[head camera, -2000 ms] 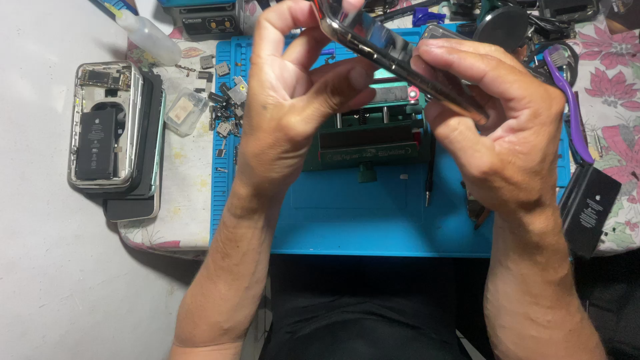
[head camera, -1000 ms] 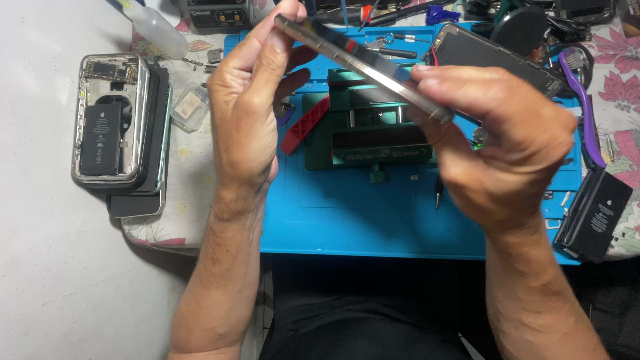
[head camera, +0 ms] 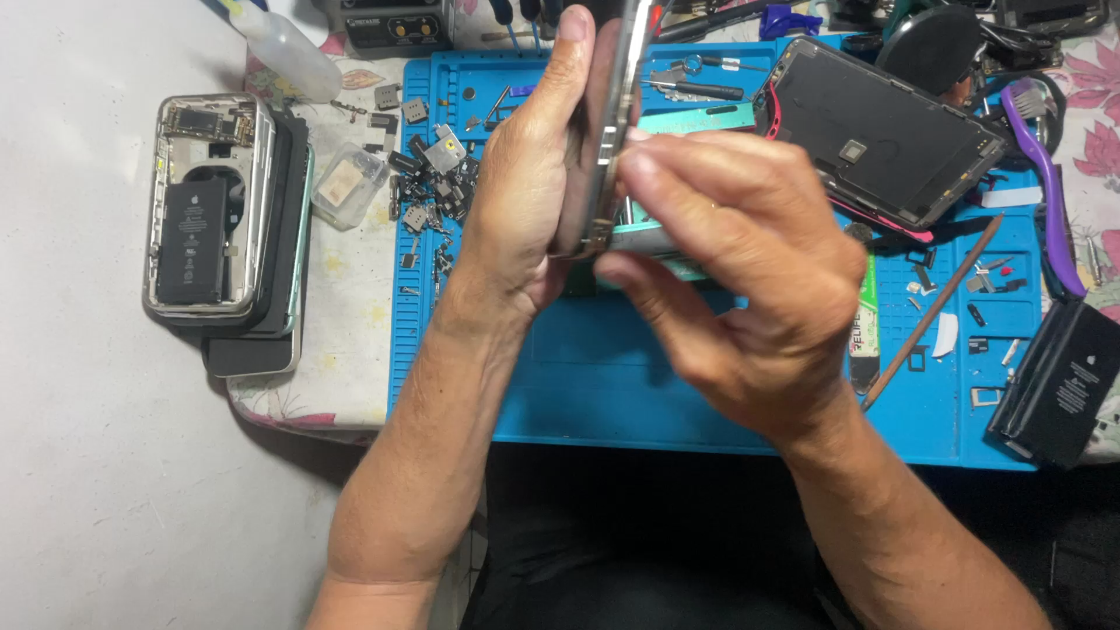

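Note:
A smartphone (head camera: 604,149) stands nearly on edge, its narrow metal side toward the camera. My left hand (head camera: 525,175) grips it from the left, thumb up along its face. The fingertips of my right hand (head camera: 744,245) touch the phone's side from the right; the thumb is apart, below them, and whether these fingers pinch anything small cannot be told. Behind the hands, a green metal holding fixture (head camera: 700,120) is partly hidden on the blue silicone repair mat (head camera: 630,385).
Opened phone housings (head camera: 262,201) are stacked at left, beside a small clear plastic box (head camera: 350,184). Small metal parts (head camera: 442,175) lie on the mat. At right are a phone screen assembly (head camera: 884,131), a purple brush (head camera: 1046,192), a brown stick (head camera: 936,306) and black batteries (head camera: 1059,385).
The phone has turned from a slanting, crosswise pose to nearly upright in view. My right hand has moved from the phone's right end to its long side.

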